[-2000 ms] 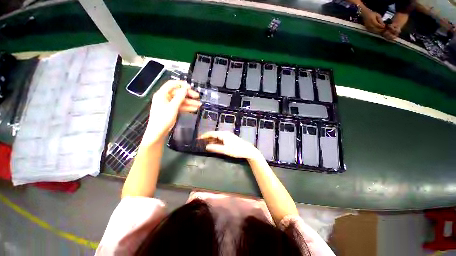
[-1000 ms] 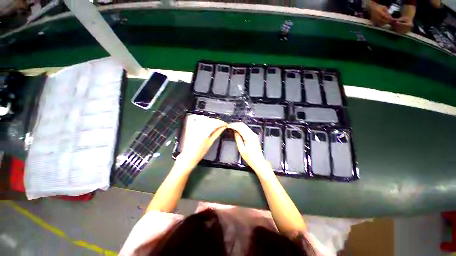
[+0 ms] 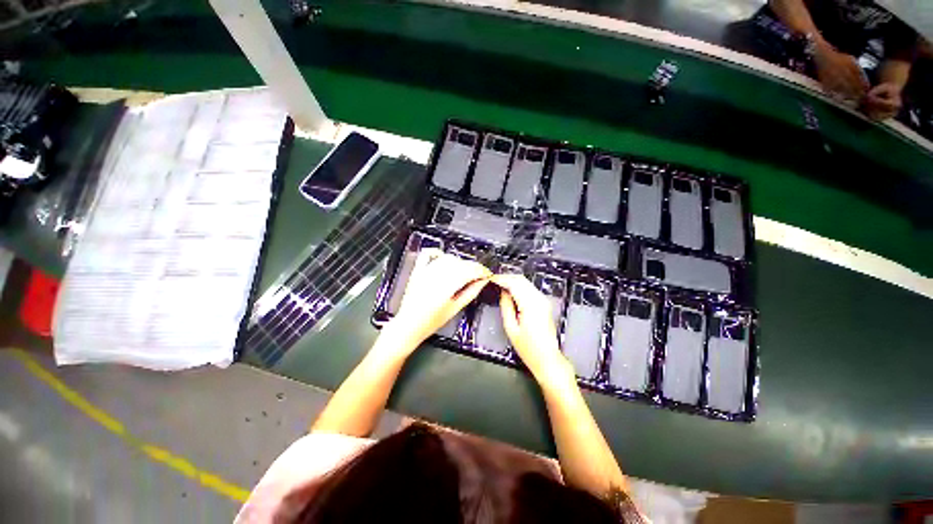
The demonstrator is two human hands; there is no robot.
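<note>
A glossy black blister tray [image 3: 755, 338] holds several grey translucent phone cases [image 3: 727, 374] with dark camera areas, in two upright rows with a sideways row between. My left hand [image 3: 442, 292] and my right hand [image 3: 525, 315] meet at the fingertips over the near row, at the camera end of a case. What the fingertips hold is too small and hidden to tell. A clear shiny sheet [image 3: 532, 233] lies across the tray's middle row, just beyond my hands. Clear gridded sheets [image 3: 332, 271] lie left of the tray.
A smartphone [image 3: 341, 170] lies behind the gridded sheets. A covered, whitish stack [image 3: 169, 235] is at the left. A white post [image 3: 268, 61] stands at the belt's edge. Small items sit on the green conveyor belt [image 3: 460, 72]. A person's hands [image 3: 859, 87] show across the belt.
Two seconds ago my left hand was raised with a clear strip; it came down and my hands met over the near row. Since one second ago they barely moved; the view shifted.
</note>
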